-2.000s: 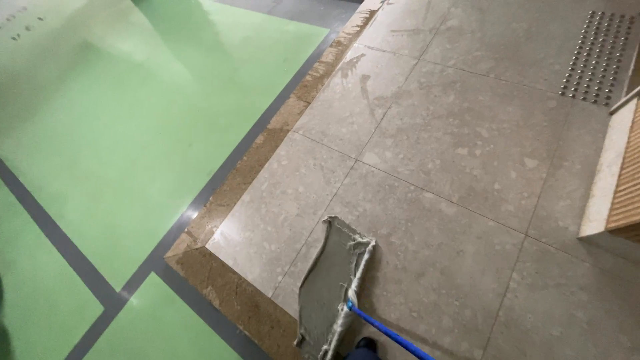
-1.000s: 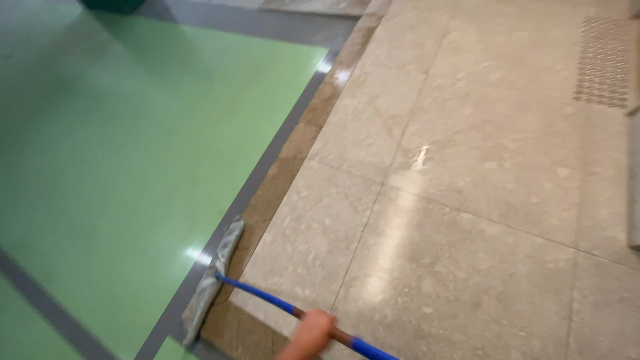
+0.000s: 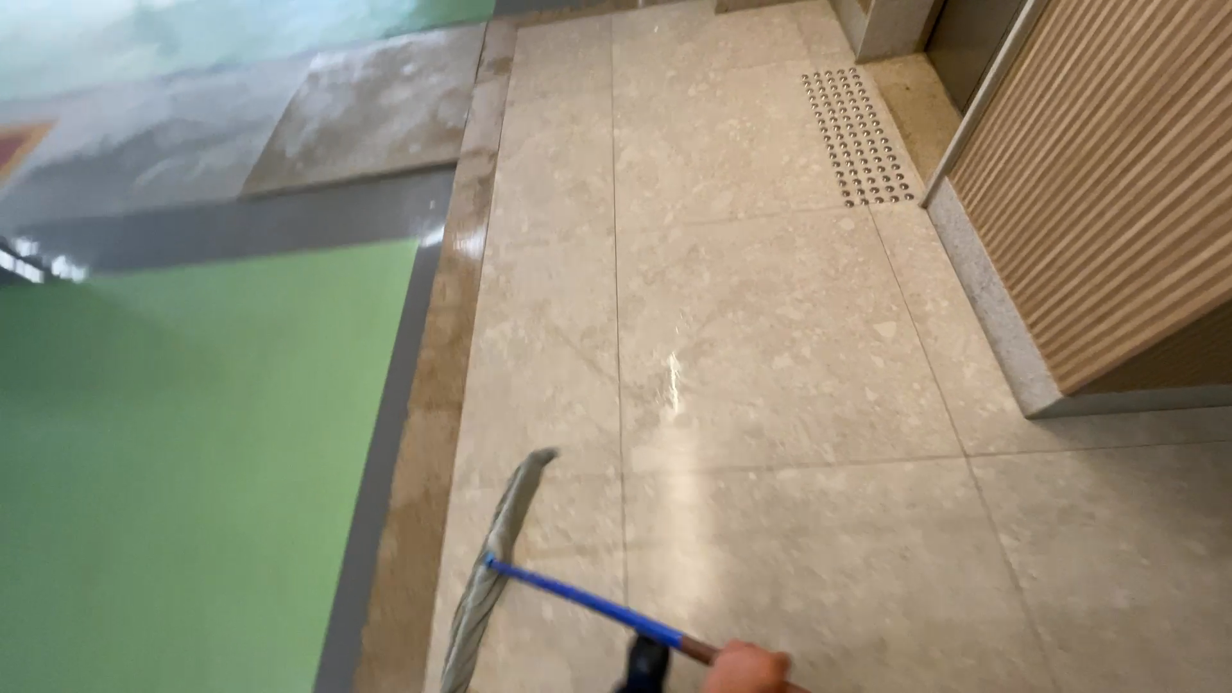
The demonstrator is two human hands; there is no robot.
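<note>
My left hand, at the bottom edge just right of the middle, is closed around the handle of a floor mop. The handle is blue with a brown part beside my hand, and it slants up and left to the mop head. A long, narrow grey cloth mop head lies on the beige stone tiles, close to the brown stone border. Its lower end reaches the bottom edge of the view. My right hand is out of view.
Left of the brown stone border lies a green floor with grey bands. Metal tactile studs dot the tiles at the upper right. A ribbed wood-look wall on a stone base stands at the right. A dark shoe shows below the handle.
The mop head has moved from the brown border and grey band onto the beige tiles. My left hand stays on the handle. The view has shifted, showing more of the wall.
</note>
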